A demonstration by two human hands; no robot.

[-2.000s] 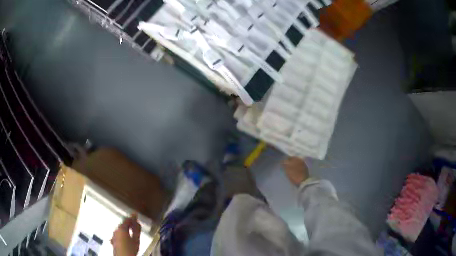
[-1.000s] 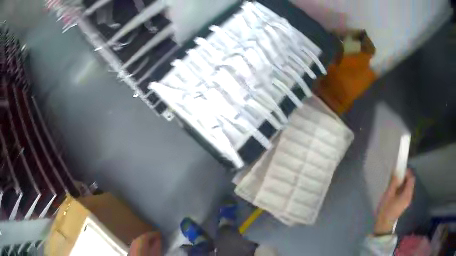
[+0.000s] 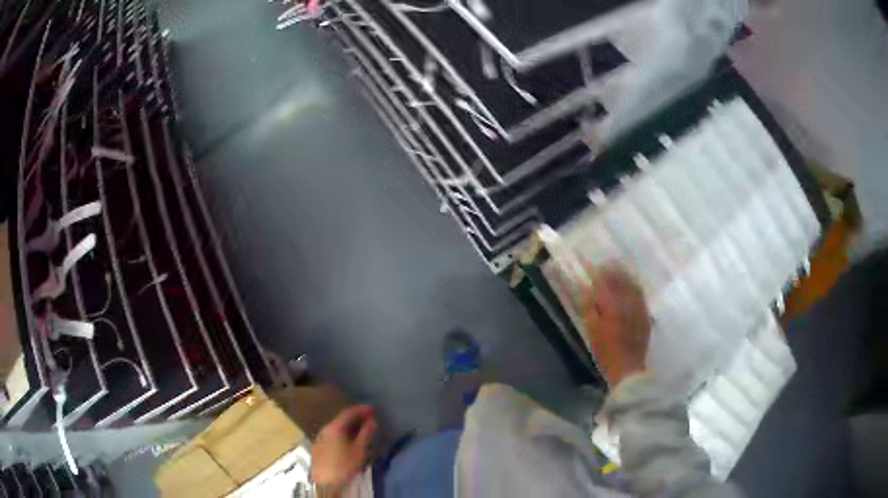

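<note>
A large white ridged blister tray (image 3: 711,233) lies over the green-topped table at the right, where only short white strap ends show along its far edge. My right hand (image 3: 620,316) is blurred at the tray's near left part; whether it grips the tray or rests on it cannot be told. My left hand (image 3: 341,452) is low in the picture beside the cardboard carton, fingers curled; nothing clear shows in it. More white trays (image 3: 745,394) lie below the table's right corner.
A multi-tier rack (image 3: 127,253) with hanging white watches stands at left. Another rack (image 3: 467,107) with cables and white straps adjoins the table. The carton (image 3: 234,443) bears a white tray at the bottom. An orange-brown object (image 3: 823,267) is at right. Grey floor runs between the racks.
The view has turned left. My right hand, which held up a thin white piece at the far right, is now over the table. A white tray now covers the rows of strapped watches.
</note>
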